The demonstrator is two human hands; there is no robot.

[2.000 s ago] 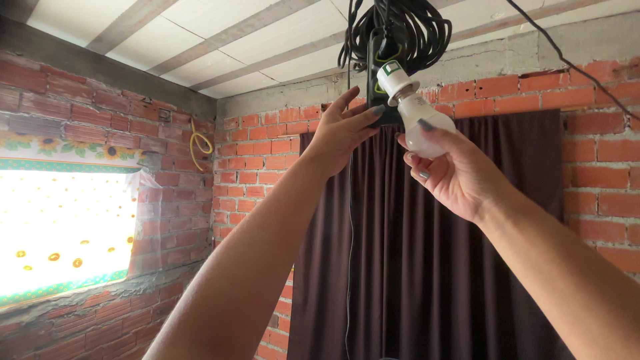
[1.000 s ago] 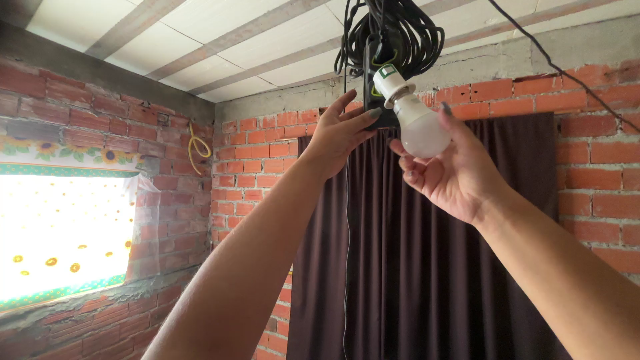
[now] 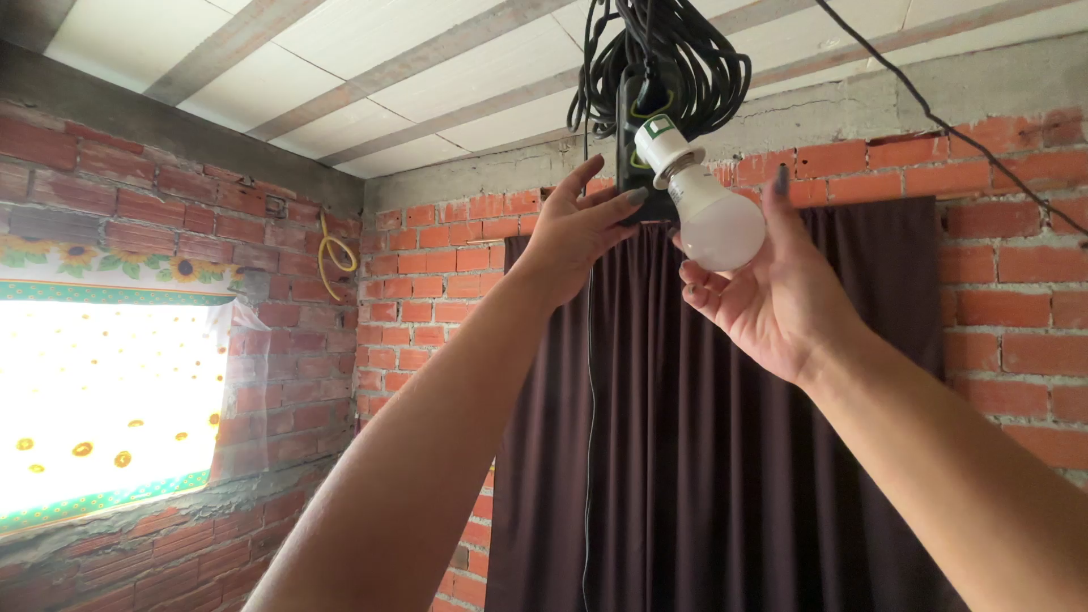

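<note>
A white light bulb (image 3: 722, 223) hangs tilted down to the right, its neck in a white lamp socket (image 3: 667, 150) at a black power strip (image 3: 631, 136). The strip hangs upright under the ceiling. My left hand (image 3: 574, 229) grips the lower end of the strip from the left. My right hand (image 3: 769, 289) is cupped around the bulb from the right and below, its thumb raised beside the glass and its fingers partly hidden behind it. Whether the palm side presses on the glass is hard to tell.
A coil of black cable (image 3: 693, 68) hangs behind the strip. A dark curtain (image 3: 731, 442) covers part of the brick wall. On the left are a yellow hose loop (image 3: 336, 255) and a bright window with a sunflower-print curtain (image 3: 110, 408). Another black cable (image 3: 926, 106) crosses the upper right.
The fingers and thumb of my right hand have shifted around the bulb, the thumb now standing off the glass where it lay over it two seconds ago. My left hand remains at the strip.
</note>
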